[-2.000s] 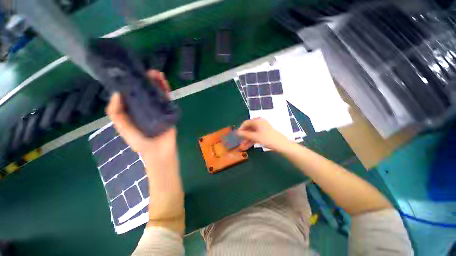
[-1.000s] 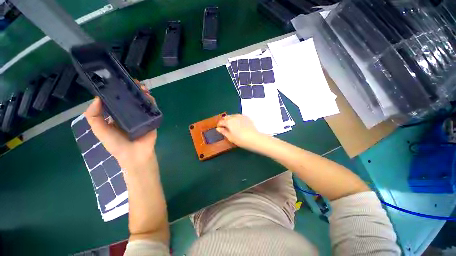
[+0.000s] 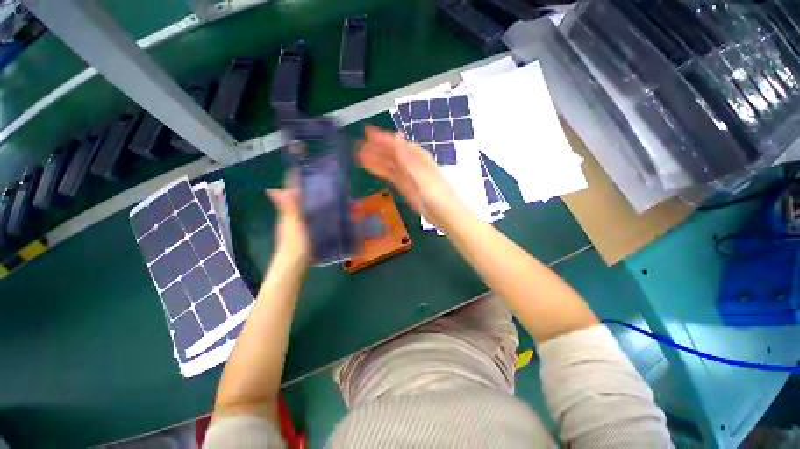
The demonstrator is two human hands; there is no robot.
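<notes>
A black plastic housing (image 3: 323, 188), blurred, is held upright in my left hand (image 3: 292, 230) in front of the orange fixture (image 3: 386, 238). The housing hides the fixture's left part. A dark grey pad (image 3: 375, 226) lies at the fixture's centre. My right hand (image 3: 395, 162) is blurred, above and right of the fixture, with its fingers apart and nothing seen in it. A sheet of dark pads (image 3: 441, 123) lies behind my right hand; a larger pad sheet (image 3: 189, 263) lies at the left.
Several black housings (image 3: 230, 92) stand in a row on the green conveyor at the back. A grey metal post (image 3: 132, 79) slants across the left. White papers (image 3: 526, 131), brown cardboard (image 3: 605, 224) and clear trays with dark parts (image 3: 667, 96) lie at the right.
My left hand has moved right with the housing, bringing it over the fixture's left side. My right hand has let go of the pad and moved up off the fixture.
</notes>
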